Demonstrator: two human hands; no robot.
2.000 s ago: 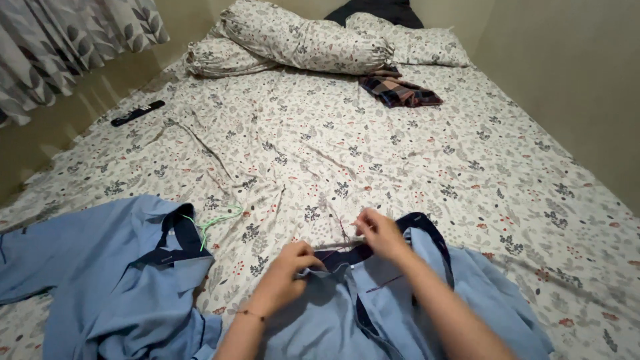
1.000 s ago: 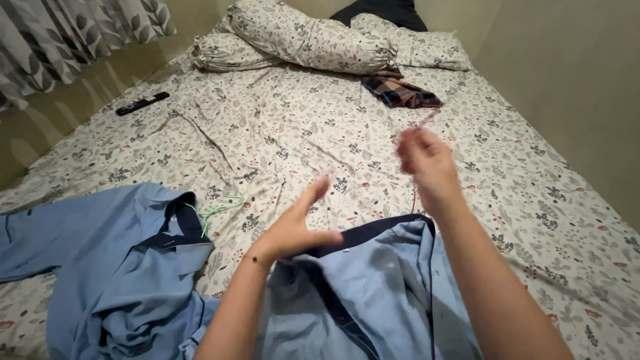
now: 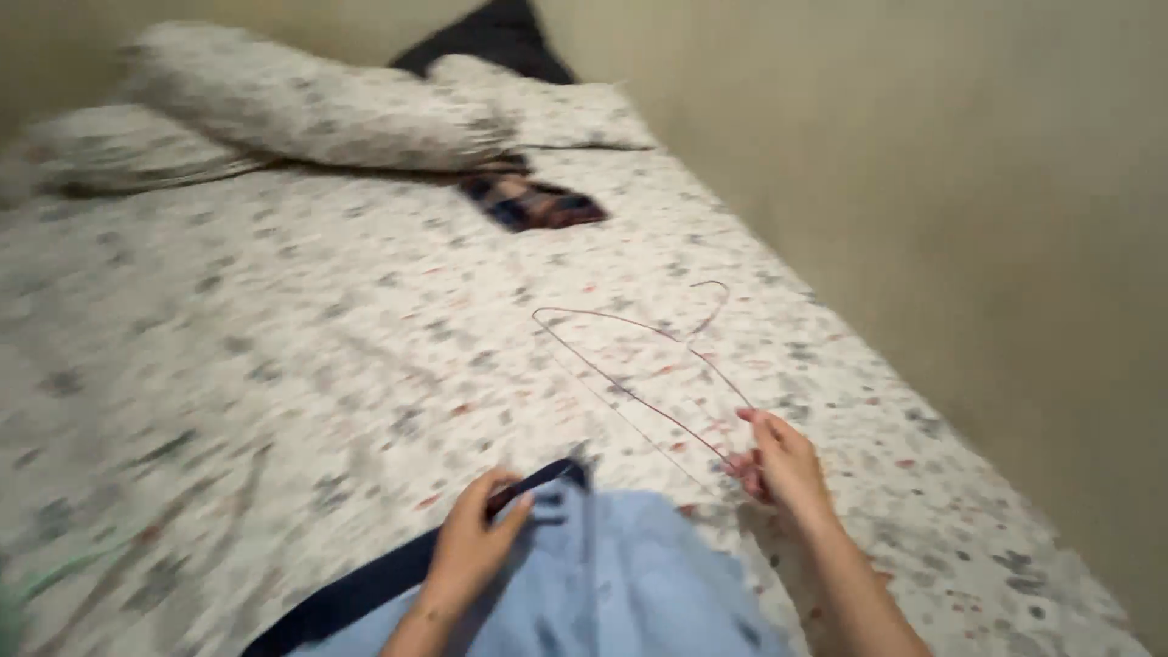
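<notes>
My right hand [image 3: 776,461] grips one end of a thin reddish wire clothes hanger [image 3: 630,394], whose hook points away from me over the bed. To its left, my left hand [image 3: 484,529] pinches the dark navy collar band [image 3: 374,579] of a light blue garment [image 3: 639,575]. The garment lies spread at the bottom of the view, its lower part cut off by the frame edge. The hanger and the garment are apart.
The bed has a floral patterned sheet [image 3: 319,365]. A bolster [image 3: 319,109], a pillow [image 3: 575,114] and a dark cushion [image 3: 493,41] lie at its head, with a plaid cloth [image 3: 534,203] near them. Part of a green hanger [image 3: 82,570] shows at left. A wall [image 3: 958,228] borders the right side.
The wire hanger is now plainly in my right hand, held out to the right of the garment. My left hand, free of the cloth a second ago, now holds the collar band. The view has swung right.
</notes>
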